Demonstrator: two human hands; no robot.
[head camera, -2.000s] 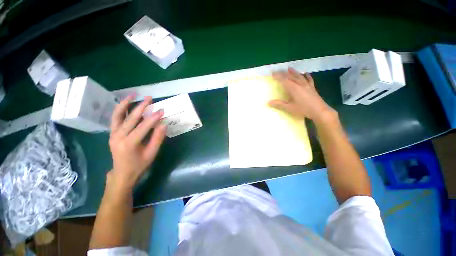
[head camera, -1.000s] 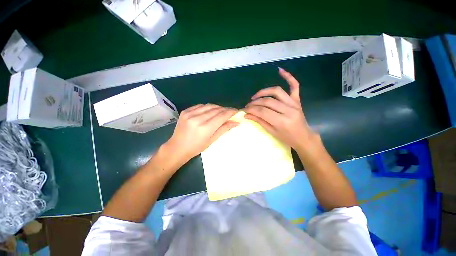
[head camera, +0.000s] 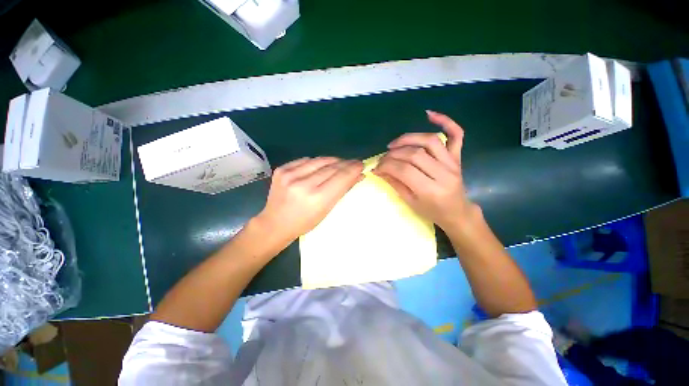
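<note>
A pale-yellow sticker sheet (head camera: 370, 237) is held at its far edge by both hands, its near edge hanging towards my body. My left hand (head camera: 313, 194) has its fingertips on the sheet's far edge. My right hand (head camera: 424, 175) grips the same edge just beside them, with the index finger raised. Whether a sticker is at the fingertips is hidden. A closed white retail box (head camera: 202, 156) lies on the bench left of my left hand.
Upright white boxes stand at the left (head camera: 64, 139) and right (head camera: 576, 102). Open cartons (head camera: 261, 16) lie on the green belt beyond the whitish strip (head camera: 317, 81). A bag of white cables (head camera: 30, 260) is far left. A blue block (head camera: 672, 113) is far right. A dark blurred shape is lower right.
Both hands have come together on the sheet, which has moved from flat on the bench towards my body. My left hand has left the white box. The dark shape has appeared lower right.
</note>
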